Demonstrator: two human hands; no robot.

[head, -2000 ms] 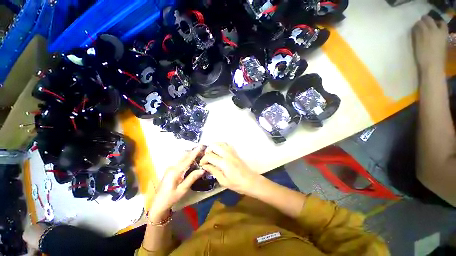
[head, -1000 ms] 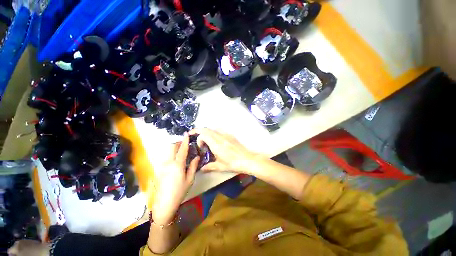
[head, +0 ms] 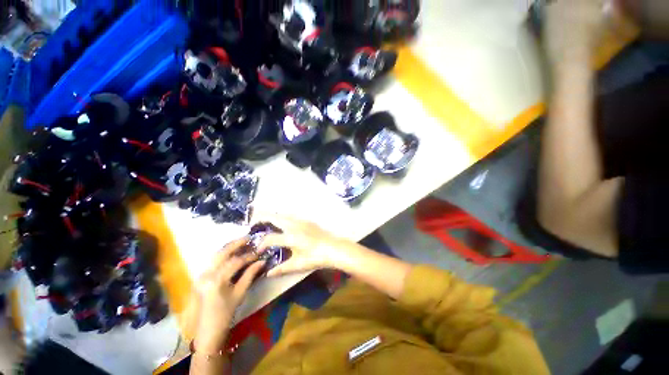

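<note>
My left hand and my right hand hold a black camera housing between them, at the near edge of the bench. A silvery part shows at its top, between my fingers; its detail is blurred. My fingers cover most of the housing. A loose cluster of lens modules lies on the bench just beyond my hands. Two housings with boards fitted, one nearer and one farther right, stand upright with their silvery boards facing up.
Many black housings with red wires crowd the left and back. Blue bins stand behind. Orange tape crosses the bench. At right a neighbour's bare arm reaches over it. A red stool stands below.
The whole view has shifted, so the bench things appear farther left. The held housing is turned differently, and my fingers have changed their grip on it. The neighbour's arm at right is back in view.
</note>
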